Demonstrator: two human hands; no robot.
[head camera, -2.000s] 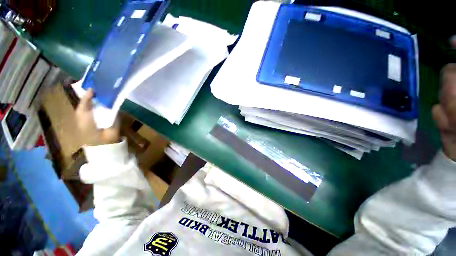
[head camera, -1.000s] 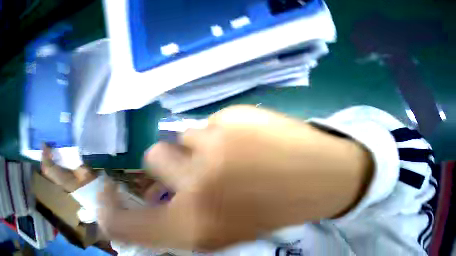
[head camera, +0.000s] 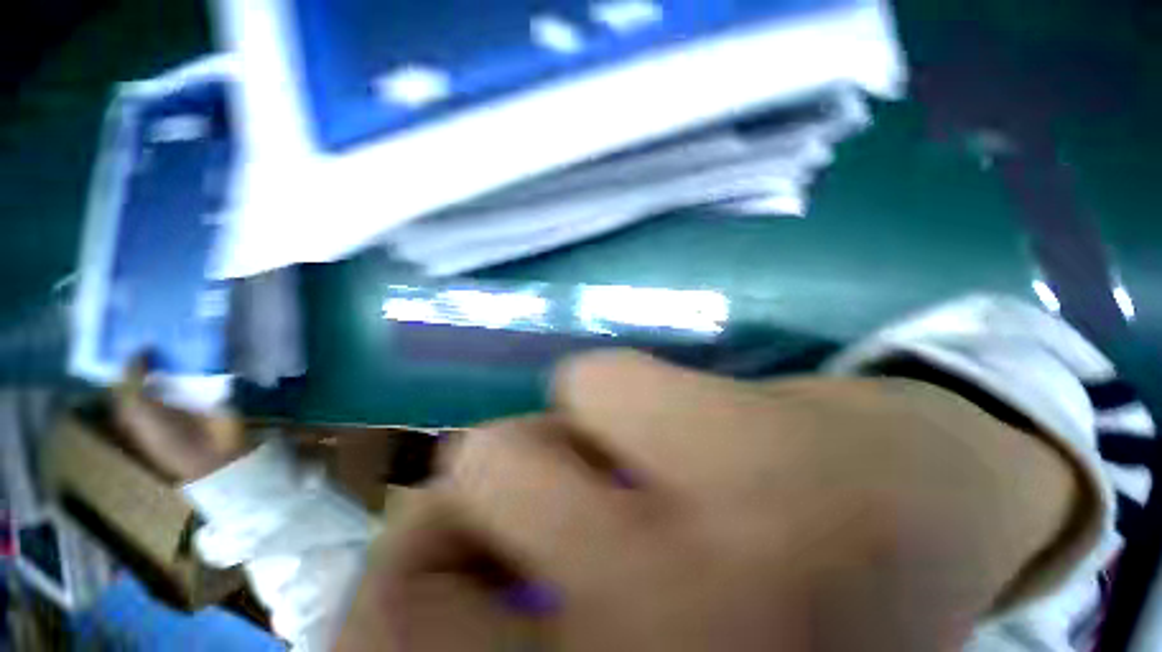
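The picture is blurred. My left hand (head camera: 179, 427) is at the far left, its fingers on the near edge of a blue cover (head camera: 166, 255) with a white sheet under it, over the left pile. My right hand (head camera: 765, 510) is large and close to the camera, fingers curled around purple tweezers (head camera: 529, 595), of which only small purple bits show; the tip is hidden. Another blue cover (head camera: 472, 51) with small white patches lies on the stack of white sheets ahead, cut off by the top edge.
A shiny strip (head camera: 650, 308) and a dark band (head camera: 484, 345) lie on the green bench (head camera: 892, 242) before the stack. Another dark band (head camera: 1058, 217) lies at the right. A cardboard box (head camera: 121, 490) stands below the bench edge at the lower left.
The view has turned. The left cover, tilted before, now looks flatter over the left pile. My right hand has come from the right edge to the front, then lower, uncovering the shiny strip.
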